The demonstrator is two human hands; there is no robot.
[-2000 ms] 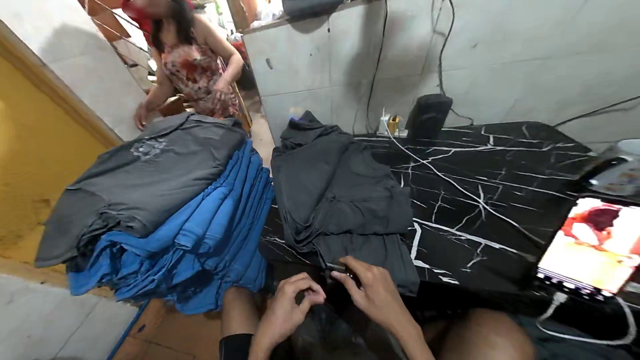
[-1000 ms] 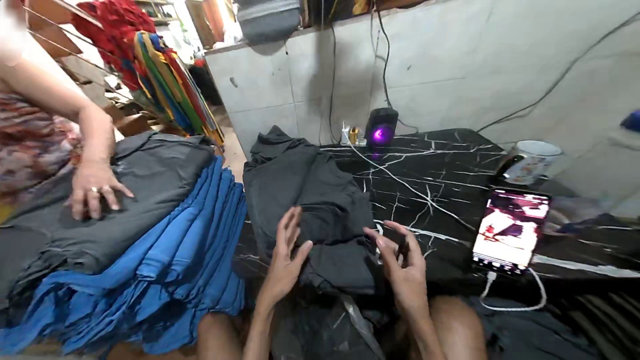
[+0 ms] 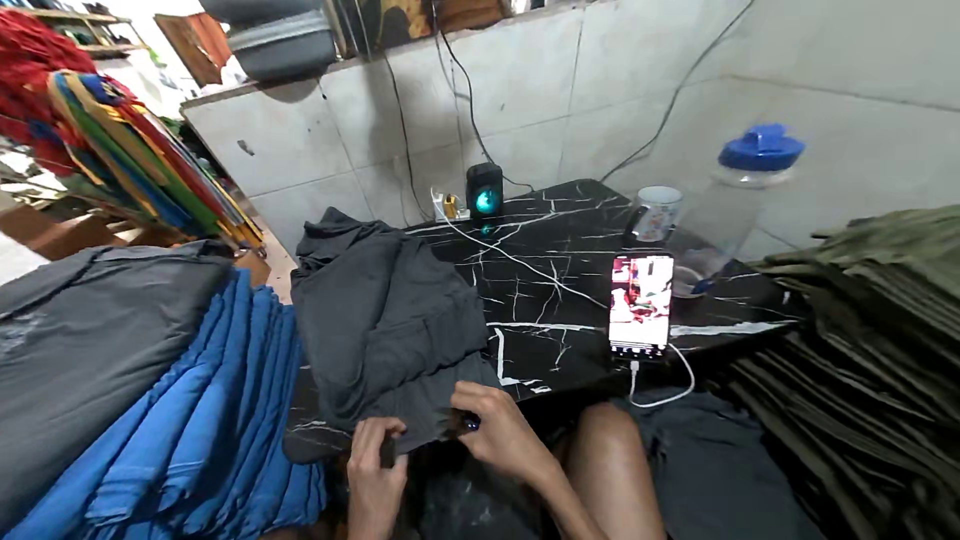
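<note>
A dark grey garment (image 3: 390,322) lies bunched and partly folded on the black marble-patterned table (image 3: 555,292). At its near edge, my left hand (image 3: 377,457) has curled fingers against the cloth; whether it pinches the fabric cannot be told. To the right, my right hand (image 3: 499,431) is curled around a small dark object (image 3: 470,421) with a shiny end, close to the garment's lower right corner. Most of that object is hidden by the fingers.
Stacked blue garments (image 3: 195,397) with a grey one (image 3: 105,315) on top stand left. Right of the garment are a charging phone (image 3: 641,304), a mug (image 3: 658,214), a clear jug with a blue lid (image 3: 761,154), a small black speaker-like device (image 3: 484,191) and piled olive cloth (image 3: 885,300).
My hands, spread above the garment one second ago, are now curled at its near edge. The other person's hand that rested on the left stack is out of view. The view has shifted right.
</note>
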